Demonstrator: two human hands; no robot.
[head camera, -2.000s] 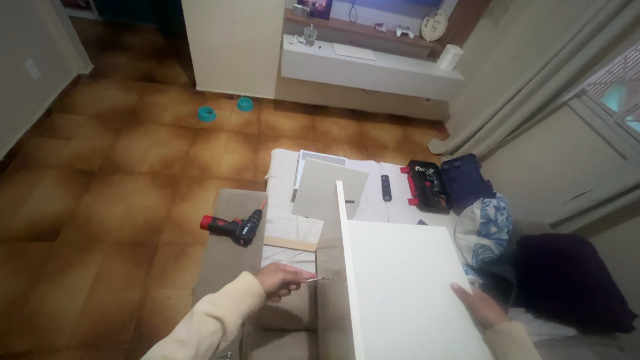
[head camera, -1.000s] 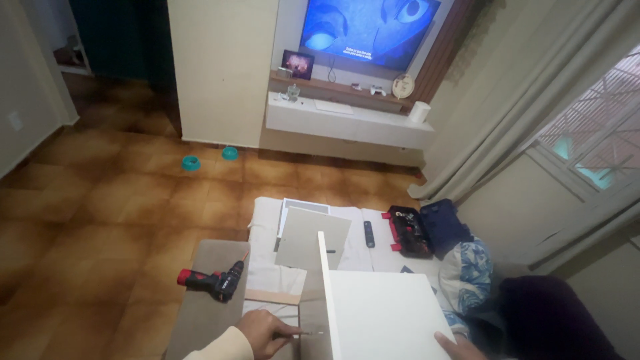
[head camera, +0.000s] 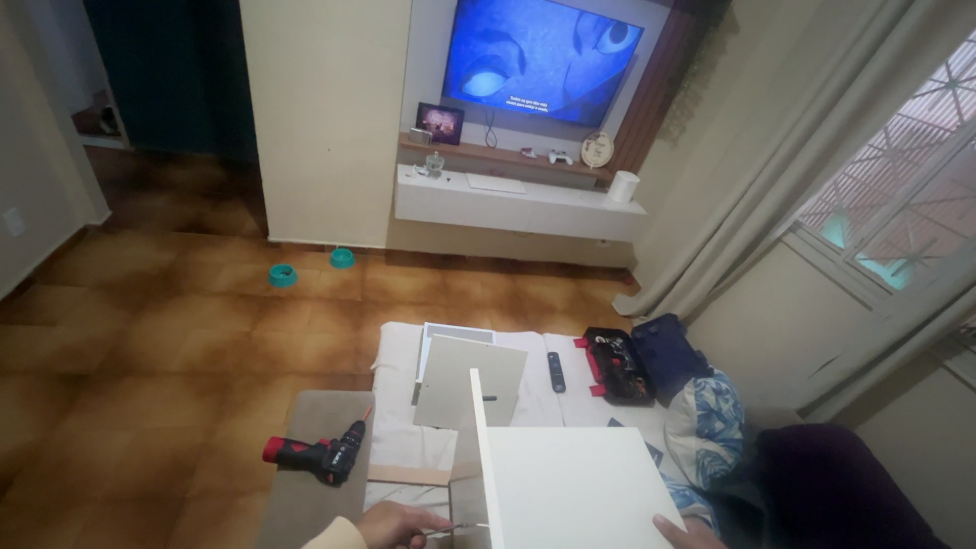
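My left hand (head camera: 400, 526) holds a thin metal hand tool, perhaps a hex key or screwdriver, its tip against the side of an upright white panel (head camera: 479, 450). A white board (head camera: 576, 484) meets that panel at its right side, and my right hand (head camera: 682, 532) grips the board's right edge, thumb on top. A red and black cordless drill (head camera: 324, 456) lies on the beige armrest to the left. Behind the upright panel, a flat light-coloured panel (head camera: 457, 381) rests over a white frame-like piece (head camera: 422, 358). The lower part of the white furniture piece is out of view.
On the light-covered sofa lie a remote control (head camera: 557, 372), an open tool case (head camera: 619, 366) and a patterned pillow (head camera: 705, 427). A dark purple cloth (head camera: 839, 488) is at the right. Two teal bowls (head camera: 342, 258) stand on the tiled floor; a white wall cabinet (head camera: 518, 206) hangs beyond.
The view has tilted up, bringing the television into sight. My left hand stays at the panel's side with the thin tool, and my right hand remains at the board's right edge.
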